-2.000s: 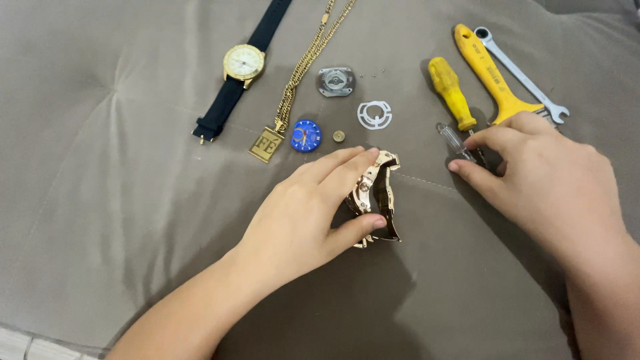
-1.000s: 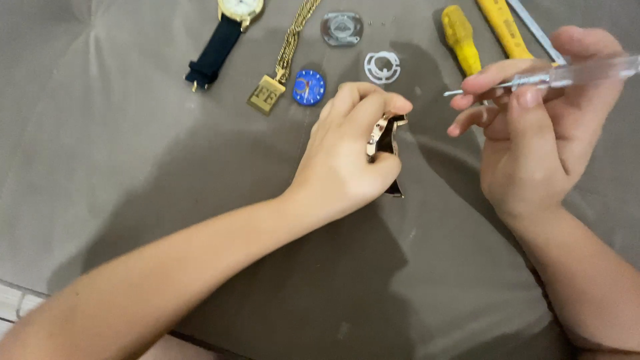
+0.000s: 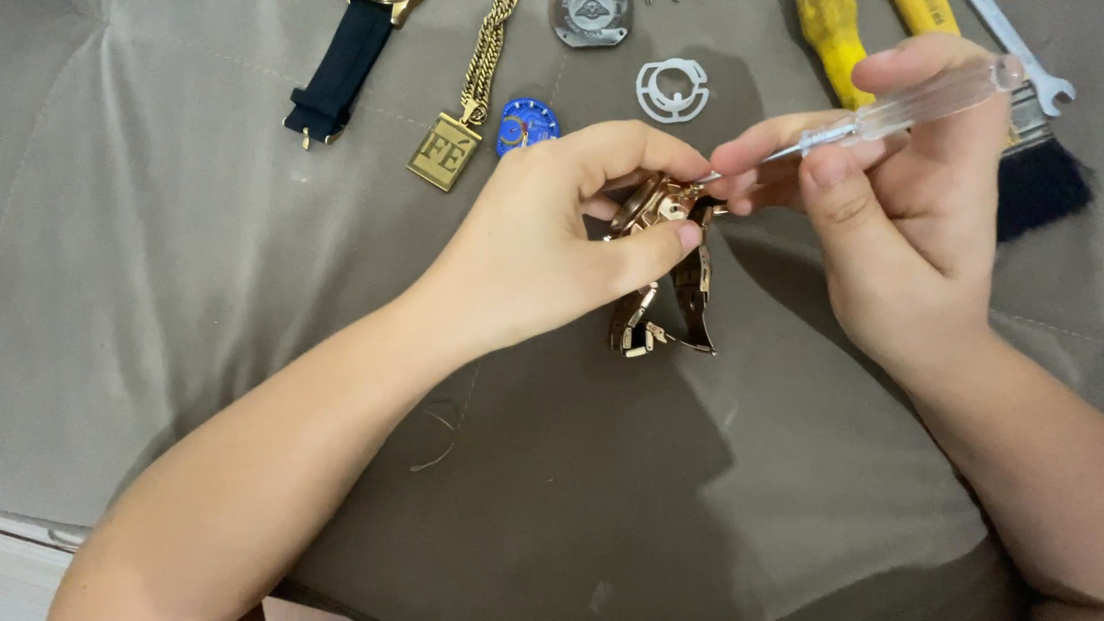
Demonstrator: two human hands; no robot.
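Note:
My left hand [image 3: 569, 224] grips the case of a rose-gold metal wristwatch [image 3: 693, 280], and its link bracelet hangs below my fingers. My right hand [image 3: 906, 190] holds a small screwdriver with a clear plastic handle [image 3: 936, 97]. The screwdriver's thin shaft points left and its tip is at the upper edge of the watch case, near my left fingertips; exact contact is hard to tell. Just above my left hand lies a blue watch dial [image 3: 527, 126], partly covered by it. A white plastic movement ring [image 3: 673, 90] rests above the watch.
A metal case back [image 3: 592, 19] lies at the top. Left of it are a gold chain with a rectangular pendant [image 3: 444, 152] and a watch with a black strap [image 3: 338, 76]. A yellow handle [image 3: 830, 45], a black-bristled brush [image 3: 1042, 183] and a wrench [image 3: 1018, 53] lie upper right, on grey upholstery.
My right hand has picked up the clear screwdriver from beside the yellow handle and brought its tip to the watch. My left hand has kept hold of the watch.

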